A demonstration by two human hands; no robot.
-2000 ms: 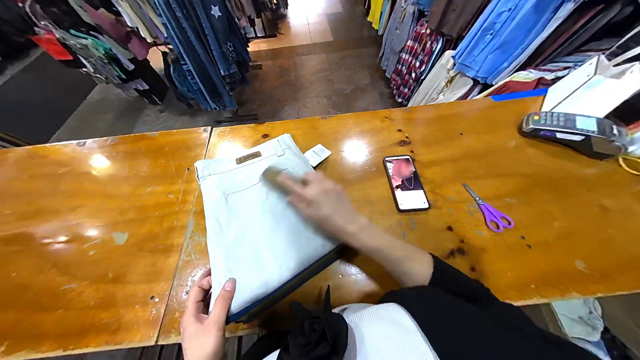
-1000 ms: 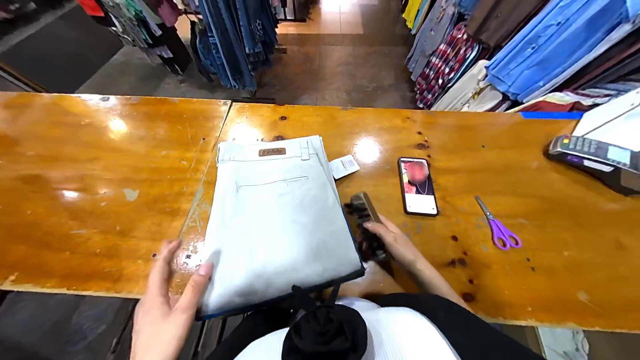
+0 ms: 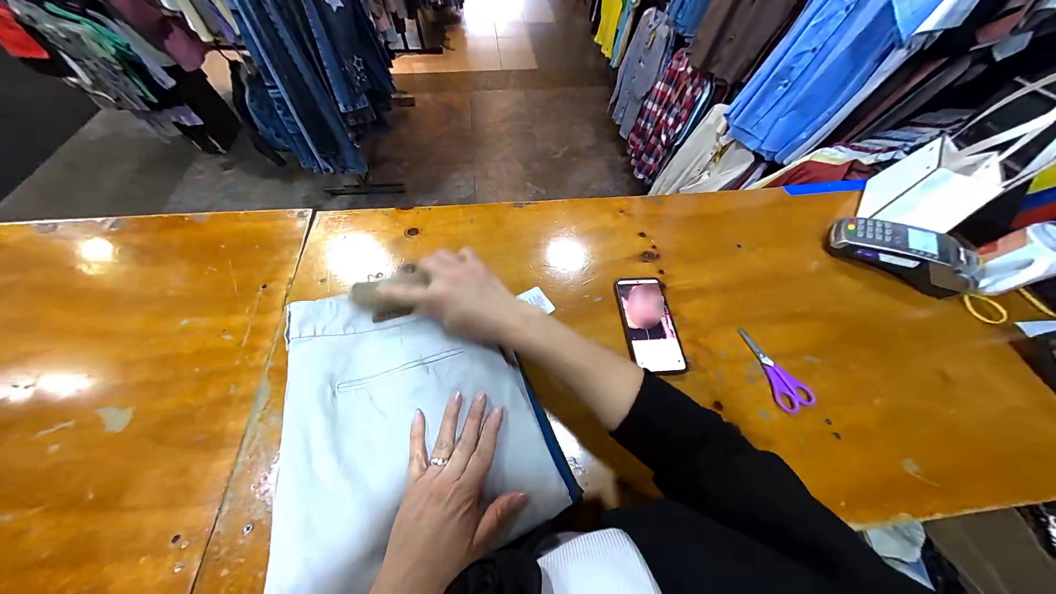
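Observation:
Folded light-coloured trousers (image 3: 330, 445) lie on the wooden counter on top of darker blue garments, whose edge shows at the right side. My left hand (image 3: 450, 495) rests flat on the trousers below the welt pocket, fingers spread, a ring on one finger. At the waistband my right hand (image 3: 462, 293), blurred by motion, grips a brush (image 3: 388, 293) with a brown back; the brush partly covers the waistband patch. A white paper tag (image 3: 537, 299) sticks out beyond my right wrist.
On the counter (image 3: 701, 247) to the right are a smartphone (image 3: 652, 326), purple-handled scissors (image 3: 780, 375), a card terminal (image 3: 903, 252) and a white paper bag (image 3: 932, 186). Racks of jeans (image 3: 305, 74) and shirts (image 3: 817, 74) stand beyond it.
My left hand has moved from the garment's left edge onto its front. My right hand, with the brush, has gone from beside the stack's right edge up to the waistband.

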